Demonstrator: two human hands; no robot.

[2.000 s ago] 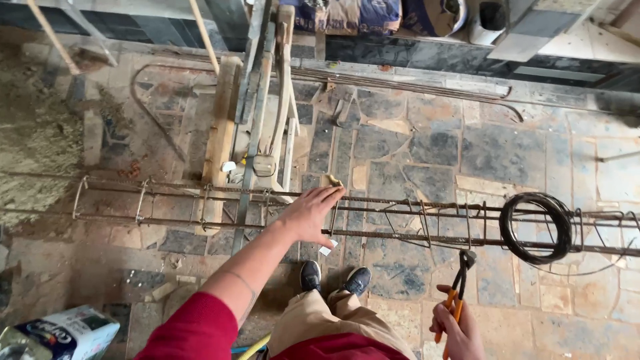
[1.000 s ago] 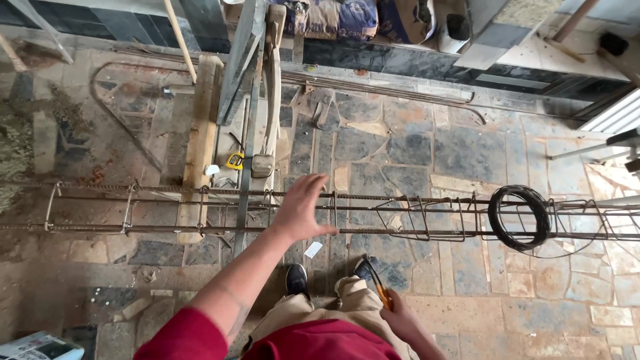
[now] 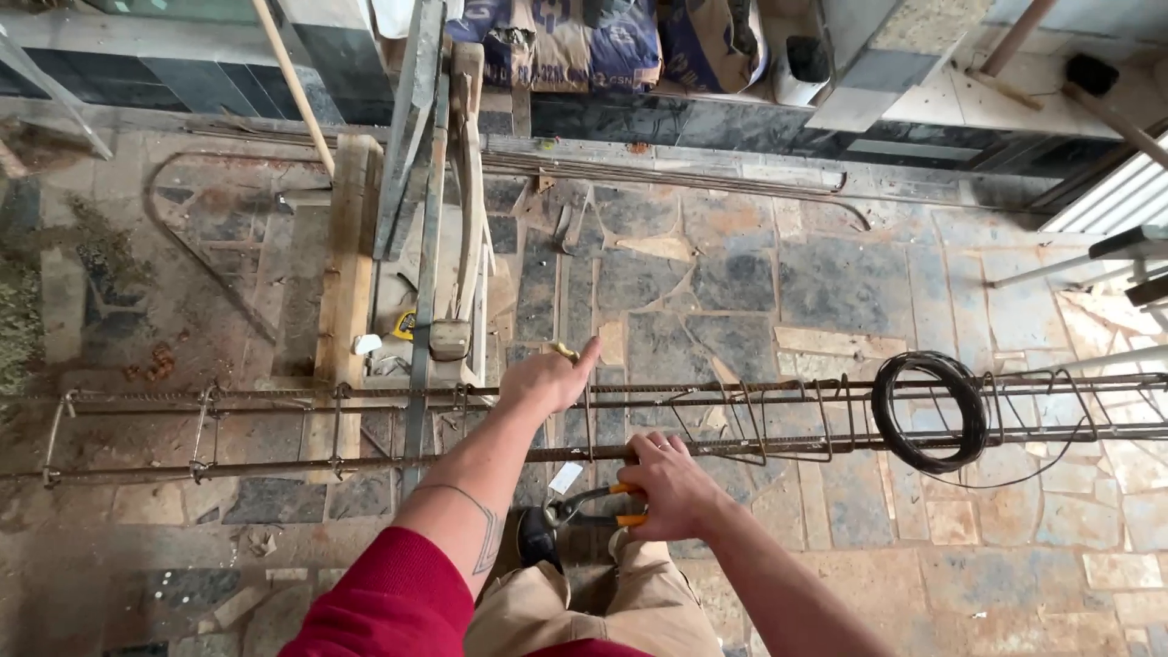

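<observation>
A long rebar cage (image 3: 511, 453) with wire stirrups crosses the view from left to right. My left hand (image 3: 547, 374) is over its far bars near the middle, a small yellowish piece showing by its fingers; its exact grip is hidden. Pincers with orange handles (image 3: 593, 504) are in my right hand (image 3: 666, 484), jaws pointing left and handles spread, while its fingers reach the near bar. A coil of black tie wire (image 3: 929, 411) rests on the cage at the right, its loose end hanging below. A stirrup (image 3: 589, 424) stands between my hands.
A wooden beam (image 3: 351, 246), metal bars (image 3: 415, 137) and a yellow tape measure (image 3: 404, 325) are left of centre. Cement bags (image 3: 584, 46) and a white bucket (image 3: 801, 71) stand on the far ledge. Thin rods (image 3: 657, 175) lie along the floor. My shoe (image 3: 538, 538) is below the cage.
My right hand has come up with the pincers from low on the right to the near bar. My left hand stays over the cage, its fingers more closed than a second ago.
</observation>
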